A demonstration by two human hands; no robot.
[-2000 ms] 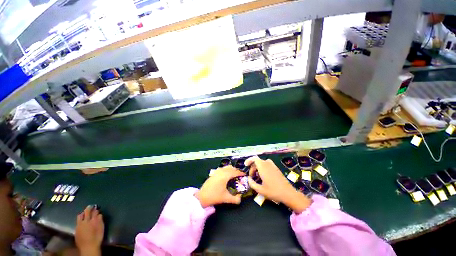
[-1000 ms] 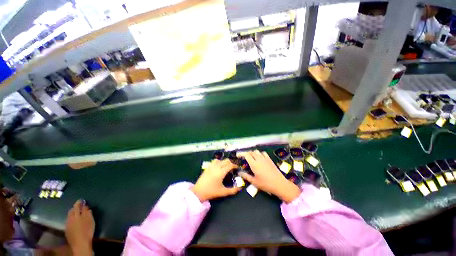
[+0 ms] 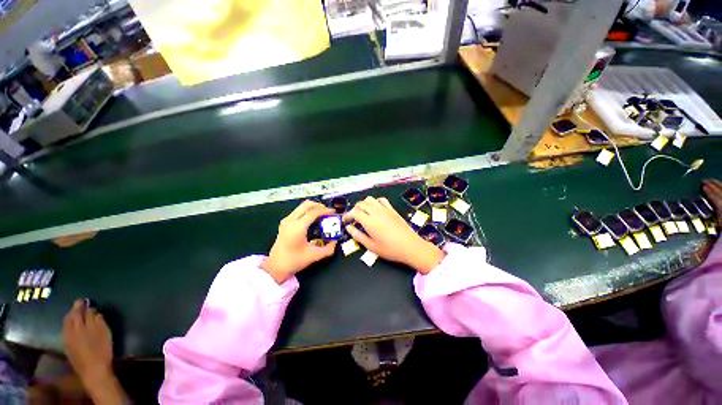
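Observation:
A smartwatch unit (image 3: 331, 228) with a lit blue and white screen is held low over the bench, between the fingers of my left hand (image 3: 299, 241). My right hand (image 3: 388, 231) is beside it with its fingertips near the unit's right edge; whether they grip anything is hard to tell. A dark unit (image 3: 340, 203) lies just behind my hands. White squares (image 3: 369, 258) show below my right hand. Several dark units with small red marks (image 3: 437, 194) and white squares lie to the right of my right hand.
A row of units (image 3: 636, 218) lies at the right, near another person's hand (image 3: 713, 198) and pink sleeve. A white cable (image 3: 633, 176) and ridged white tray (image 3: 645, 99) are behind. A pale rail (image 3: 261, 194) borders the belt. Another person's hand (image 3: 89, 338) rests at left.
The view has tilted downward and shifted right. The unit's screen, dark or hidden a second ago, now shows blue and white. My hands remain together around the same spot. Another person's hand appears at right.

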